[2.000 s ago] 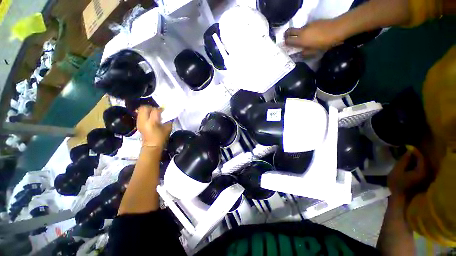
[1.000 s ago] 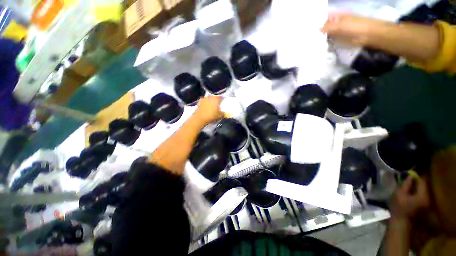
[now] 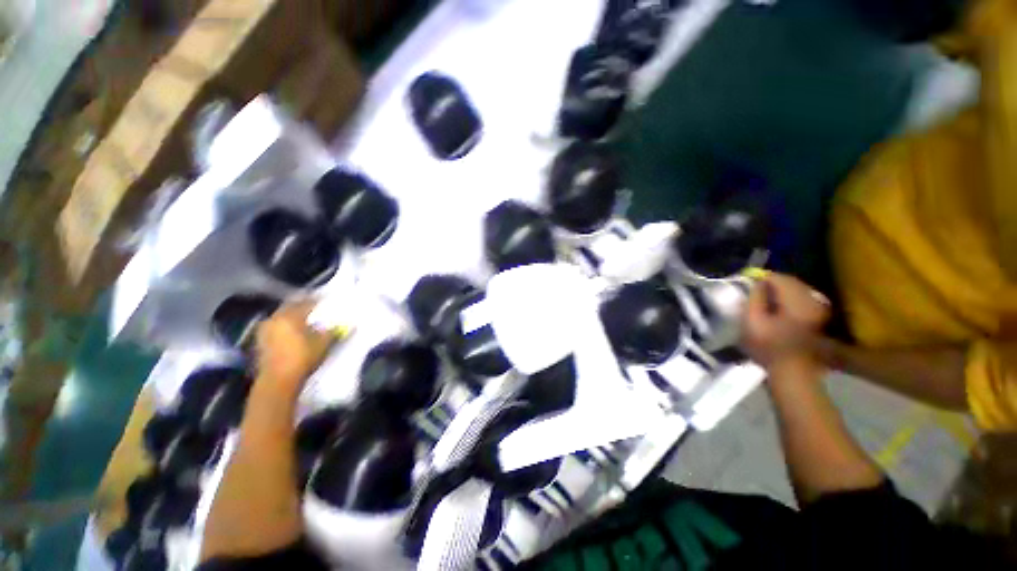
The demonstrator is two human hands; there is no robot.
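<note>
My left hand (image 3: 288, 344), with a yellow fingertip, is at centre left among the dome cameras. It is beside a bright white part (image 3: 346, 318); glare and blur hide whether it grips it. My right hand (image 3: 785, 318), also with a yellow fingertip, is at the right beside a black dome (image 3: 725, 232). Its fingers are bent, and I cannot tell if they hold anything. Between my hands, a camera with a white housing (image 3: 544, 317) and a flat white bracket (image 3: 586, 429) lies over other cameras.
More black domes (image 3: 402, 377) crowd the bench. One stands apart on white sheeting (image 3: 444, 114). A white box (image 3: 212, 212) and brown cartons (image 3: 156, 117) are at upper left. A person in yellow (image 3: 920, 223) stands close at the right. The green mat (image 3: 769, 100) lies behind.
The view has turned and shifted. My left hand is lower and further left in the picture. My right hand is higher, beside a dome. The coworker's reaching arm no longer extends over the bench.
</note>
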